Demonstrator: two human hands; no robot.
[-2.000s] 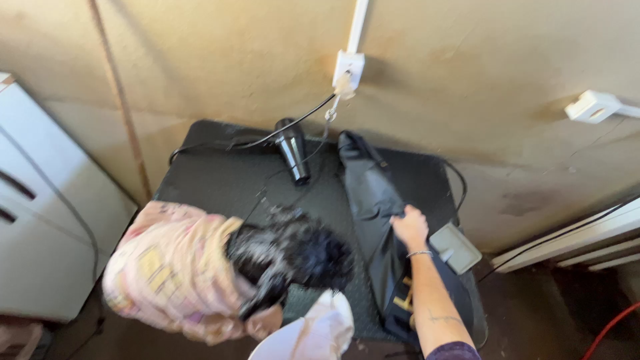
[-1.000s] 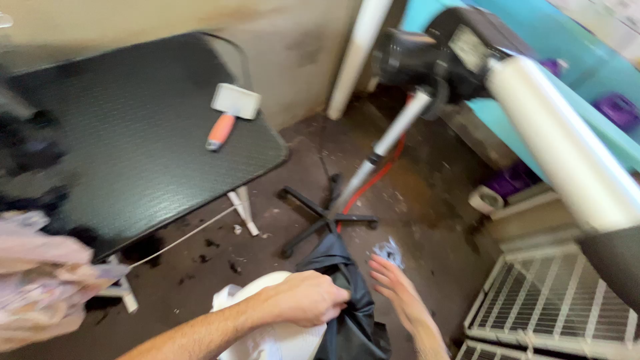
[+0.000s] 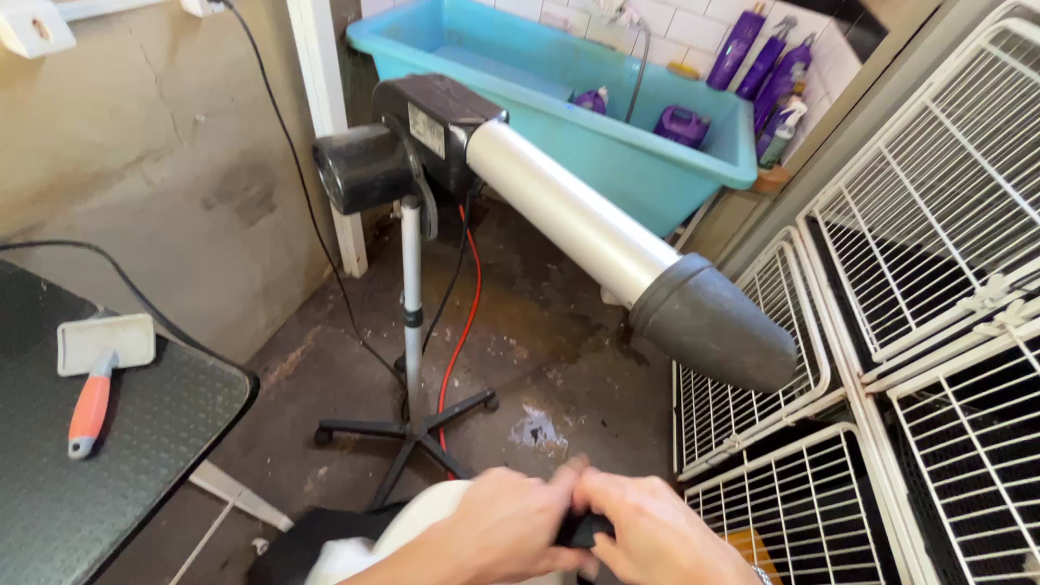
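Note:
At the bottom centre, my left hand (image 3: 508,524) and my right hand (image 3: 650,528) meet, both closed on a piece of black fabric (image 3: 581,530). More black cloth (image 3: 337,528) and something white (image 3: 426,512) show below and to the left of my left hand. Beyond my hands stands a stand dryer with a silver tube (image 3: 569,203) and a dark grey cone nozzle (image 3: 715,325). On the black grooming table (image 3: 162,439) at the left lies a slicker brush with an orange handle (image 3: 91,406).
Wire cages with white doors (image 3: 918,203) line the right side. A turquoise tub (image 3: 569,122) holding purple containers (image 3: 681,126) is at the back. The dryer's wheeled base (image 3: 414,431) and a red cable (image 3: 467,325) are on the floor ahead.
The black fabric, on the table two seconds ago with one hand on it, is now in both hands. My right hand was open beside it one second ago. The view has swung right.

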